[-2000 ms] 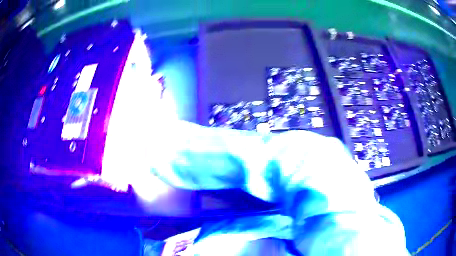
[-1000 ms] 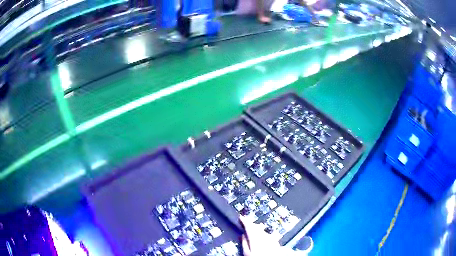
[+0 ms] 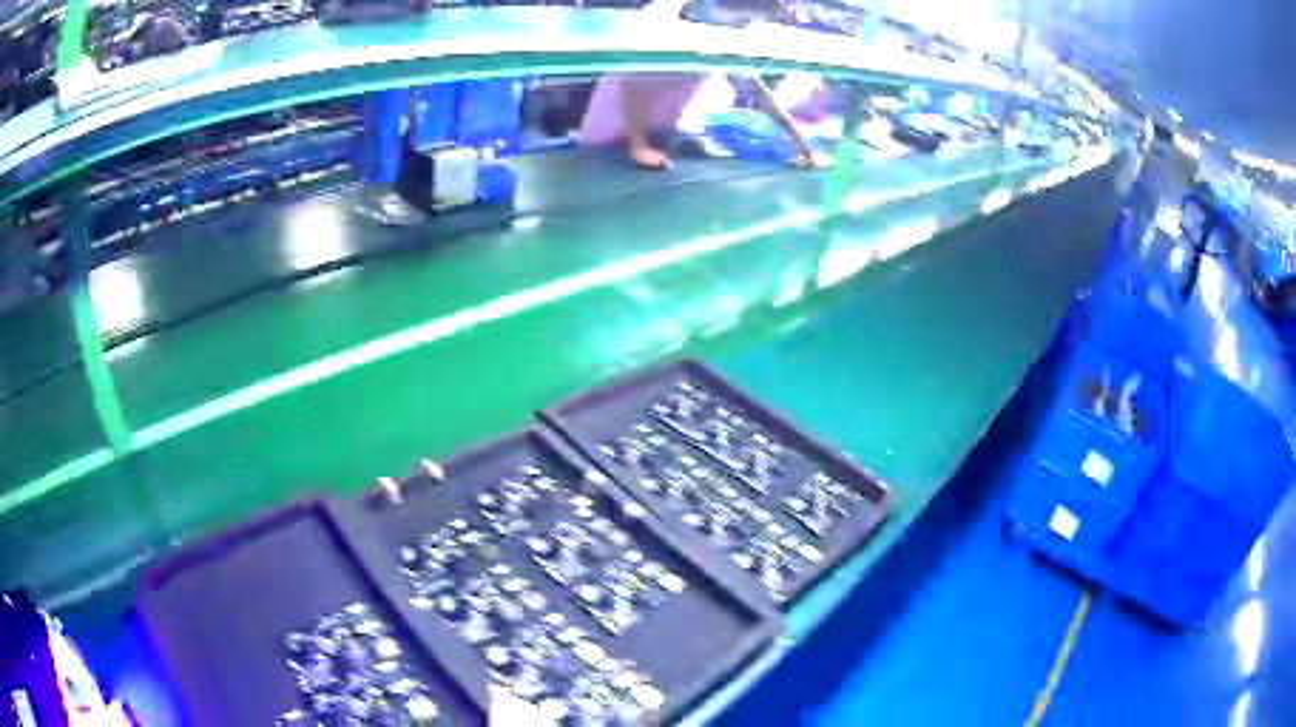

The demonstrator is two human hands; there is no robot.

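Three dark shallow trays lie side by side on the green bench. The left tray (image 3: 228, 611) is partly bare, with circuit boards (image 3: 348, 660) at its right side. The middle tray (image 3: 711, 639) holds several boards (image 3: 625, 585). The far right tray (image 3: 839, 557) also holds several boards (image 3: 718, 426). A small pale patch at the bottom edge, over the middle tray, looks like a fingertip of my right hand (image 3: 513, 707); the rest is cut off, so its grip is hidden. My left hand is not in view.
The glaring light box (image 3: 64, 682) is cut off at the bottom left. Two small pale clips (image 3: 409, 480) stand at the middle tray's far rim. Blue containers (image 3: 1158, 483) with white labels stand on the right floor. A person's arms (image 3: 647, 128) show across the green bench.
The view has swung from the light box to the trays and the line beyond. The trays now sit lower and further left. The hand has nearly left the picture at the bottom.
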